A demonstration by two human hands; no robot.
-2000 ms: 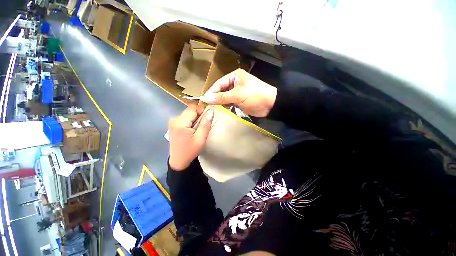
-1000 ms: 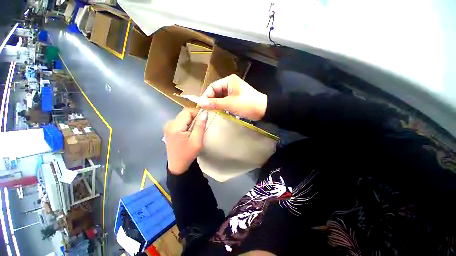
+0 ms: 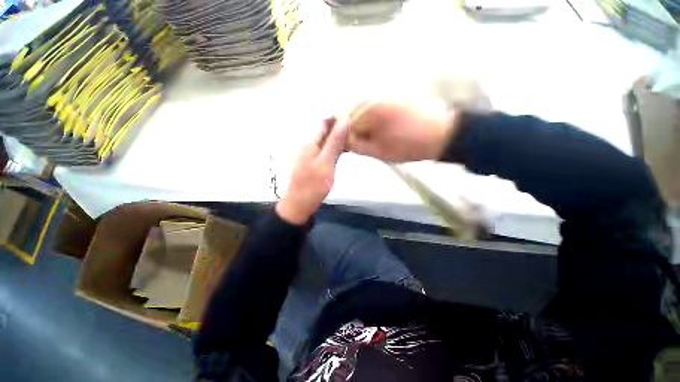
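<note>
My left hand (image 3: 309, 173) is raised over the white table, fingers close together and touching my right hand. Whether it holds anything cannot be told. My right hand (image 3: 399, 133) is blurred, its fingers curled. A pale, yellowish-edged pouch (image 3: 436, 203), seen nearly edge-on and blurred, runs from below my right hand down to the right, over the table's front edge. My right hand seems closed on its upper end, but the grip is hidden.
Stacked pouches with yellow edges (image 3: 108, 89) and a grey-brown pile (image 3: 224, 33) stand on the white table (image 3: 238, 108) at the back left. An open carton (image 3: 112, 257) with pouches inside is below left. A dark squiggly cord (image 3: 274, 177) lies near the table edge.
The view has turned from the aisle to the table. Both hands have moved from beside the carton to over the table. The pouch, earlier spread broad below them, now shows as a narrow blurred strip.
</note>
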